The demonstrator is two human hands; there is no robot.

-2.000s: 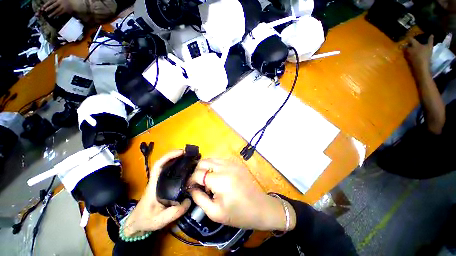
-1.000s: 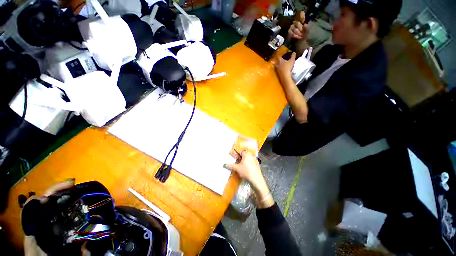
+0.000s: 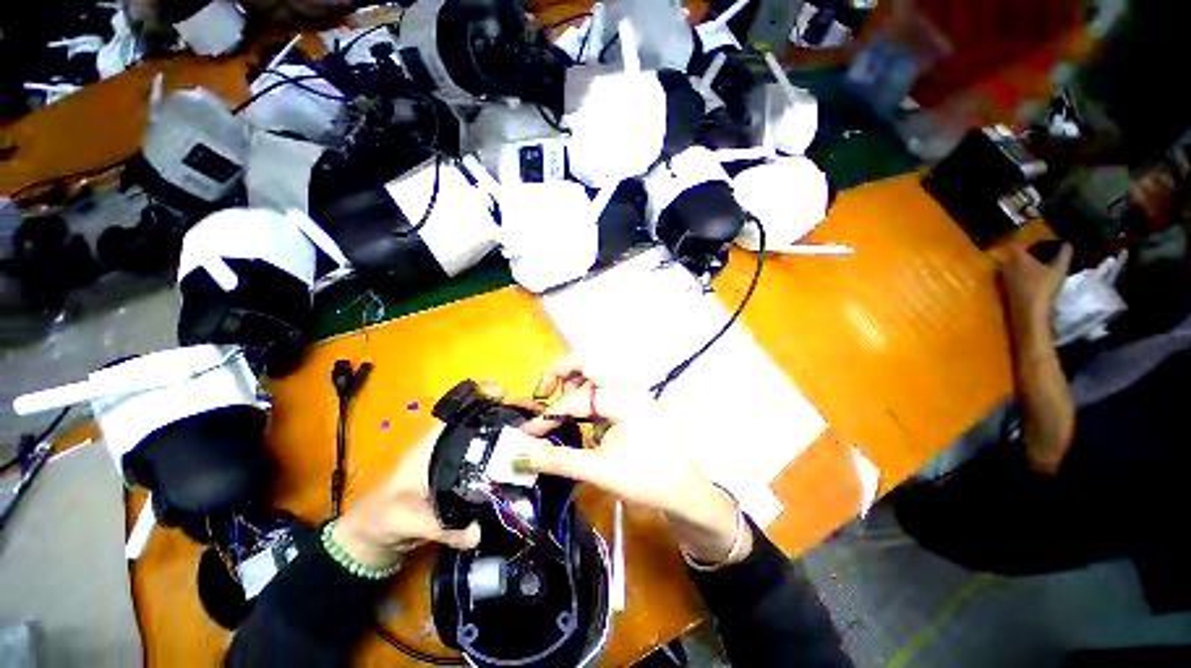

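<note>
The black camera head (image 3: 460, 457) is tilted open, showing a white part and thin coloured wires. The wires run down to the black interior of the camera base (image 3: 523, 613), which lies close to me with a pale round part inside. My left hand (image 3: 408, 506) grips the head's left side. My right hand (image 3: 634, 457) is at the head's right side, thumb over the white part and fingers bent near the rim. A small dark thing shows by those fingers; I cannot tell whether they hold it.
Piled white cameras (image 3: 614, 124) fill the far side. Another camera (image 3: 183, 405) with an antenna stands at left, near a black pigtail cable (image 3: 342, 424). White paper sheets (image 3: 731, 379) lie at right with a cable across them. Another person's arm (image 3: 1041, 372) is at far right.
My right hand has come back from the table's right edge to the camera head. The view has swung back left. The head is now held above the base, its open side visible.
</note>
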